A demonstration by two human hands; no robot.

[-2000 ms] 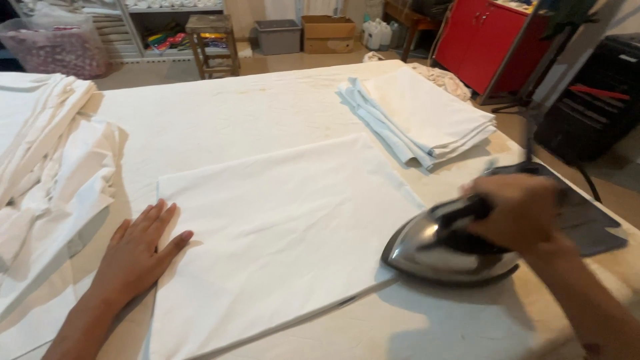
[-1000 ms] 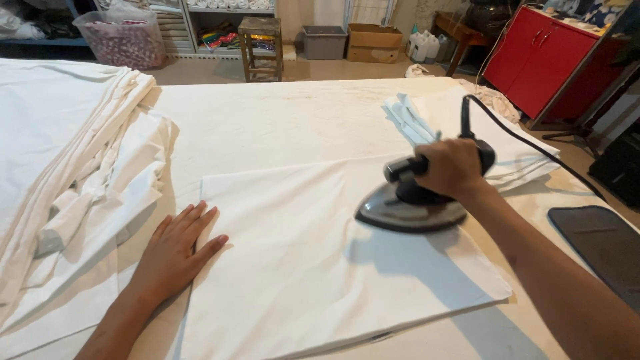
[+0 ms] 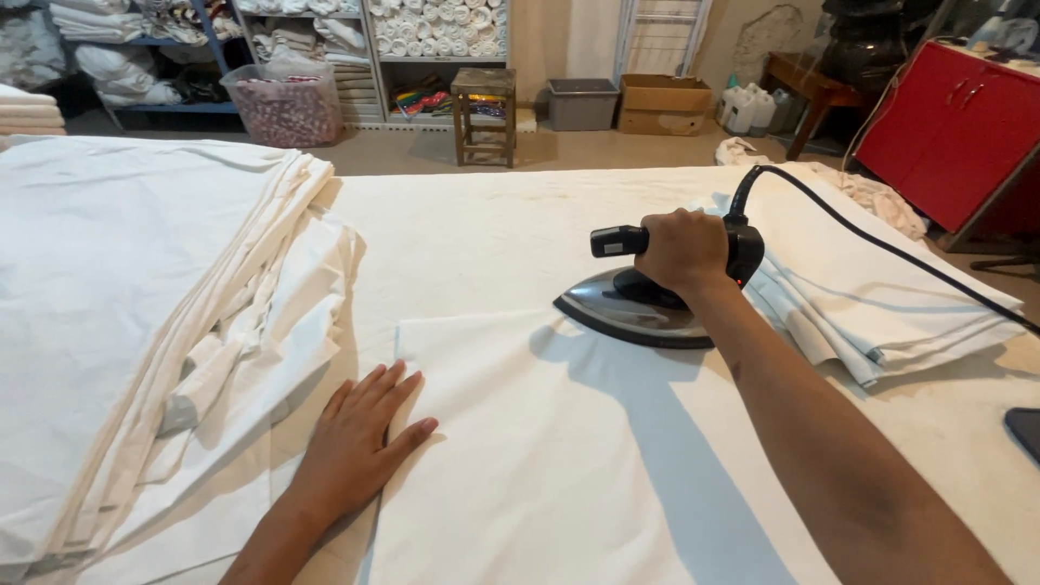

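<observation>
A folded white cloth [image 3: 520,455] lies flat on the covered table. My right hand [image 3: 684,250] grips the handle of an electric iron [image 3: 634,309], whose soleplate is at the far edge of the cloth, its tip pointing left. The black cord rises from the iron's rear and runs off to the right. My left hand [image 3: 370,431] rests palm down with fingers apart on the cloth's left edge. A pile of white fabric [image 3: 106,268] covers the table's left side. Behind the iron, on the right, is a stack of folded white and pale blue cloths [image 3: 877,301].
The pad's dark corner [image 3: 1025,431] shows at the right edge. Beyond the table [image 3: 487,219] stand a wooden stool [image 3: 484,114], a clear plastic bin [image 3: 284,106], a grey crate [image 3: 582,106], a cardboard box [image 3: 664,106] and a red cabinet [image 3: 951,130].
The iron in my right hand has moved from the cloth's right edge, leftward and then to its far edge. My left hand stays at the cloth's left edge. The view has shifted right-to-left across the room.
</observation>
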